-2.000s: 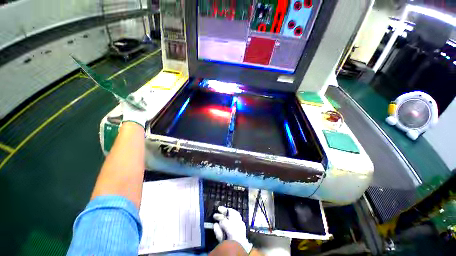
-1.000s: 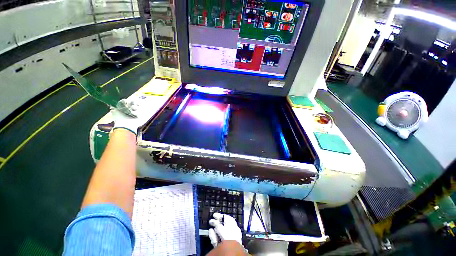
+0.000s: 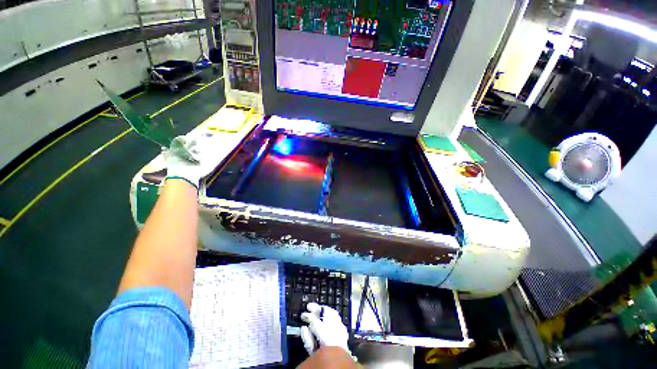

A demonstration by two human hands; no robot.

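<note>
My left hand (image 3: pixel 184 160), in a white glove, holds a green circuit board (image 3: pixel 137 119) by its near end, tilted, over the left front corner of the cream inspection machine (image 3: pixel 497 249). My right hand (image 3: pixel 324 328), also gloved in white, rests at the lower part of the black keyboard (image 3: pixel 313 292), fingers bent. Whether it holds anything cannot be seen. The machine's dark opening (image 3: pixel 367 187) shows red, blue and white light and metal rails. The monitor (image 3: pixel 310 74) above shows green board images and a red block.
A gridded record sheet (image 3: pixel 234 313) lies left of the keyboard. A thin dark V shape (image 3: pixel 369 303) and a mouse (image 3: pixel 432 306) lie at its right. Green pads (image 3: pixel 483 204) sit on the machine's right corner. A white fan (image 3: pixel 585 164) stands beyond the conveyor (image 3: pixel 529 194). A cart (image 3: pixel 173 70) stands back left.
The light in the opening has changed from a bright white patch to blue and red, and the monitor pictures have changed. Both hands stay in nearly the same places.
</note>
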